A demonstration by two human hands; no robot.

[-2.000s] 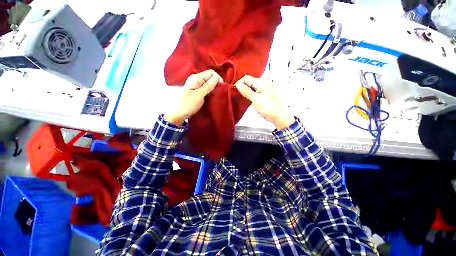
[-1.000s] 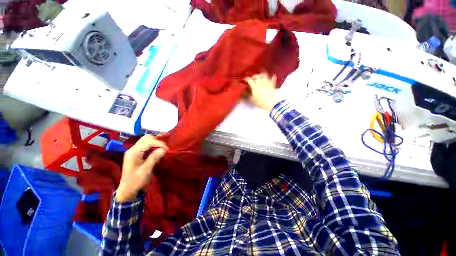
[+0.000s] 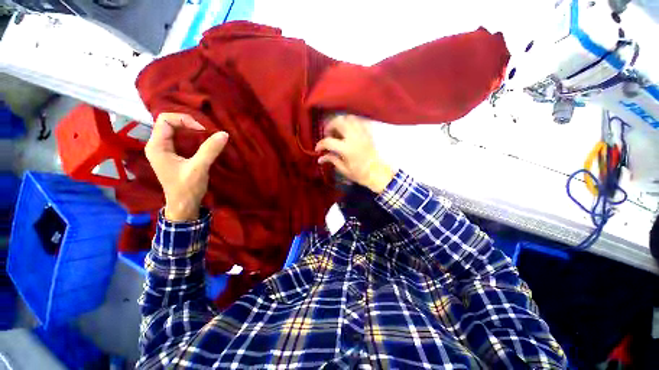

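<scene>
A rust-red garment (image 3: 253,94) spreads over the white table and hangs over its front edge, with one sleeve-like part reaching right towards the machine. My left hand (image 3: 186,157) is over the garment's left part, thumb and forefinger close together; whether cloth or a thread is between them cannot be told. My right hand (image 3: 350,150) has its fingers curled on the garment's edge near the middle, by the table edge. A small white label (image 3: 334,218) shows below my right hand.
The JACK machine head (image 3: 607,65) is at the upper right, with yellow-handled scissors (image 3: 595,168) and a blue cord (image 3: 594,209) beside it. A grey machine housing (image 3: 130,18) is upper left. A red stool (image 3: 85,144) and blue crate (image 3: 69,242) stand lower left.
The garment has moved nearer and spread out, with a sleeve-like part now to the right. My left hand has risen and my right hand has come down and left. The view has shifted.
</scene>
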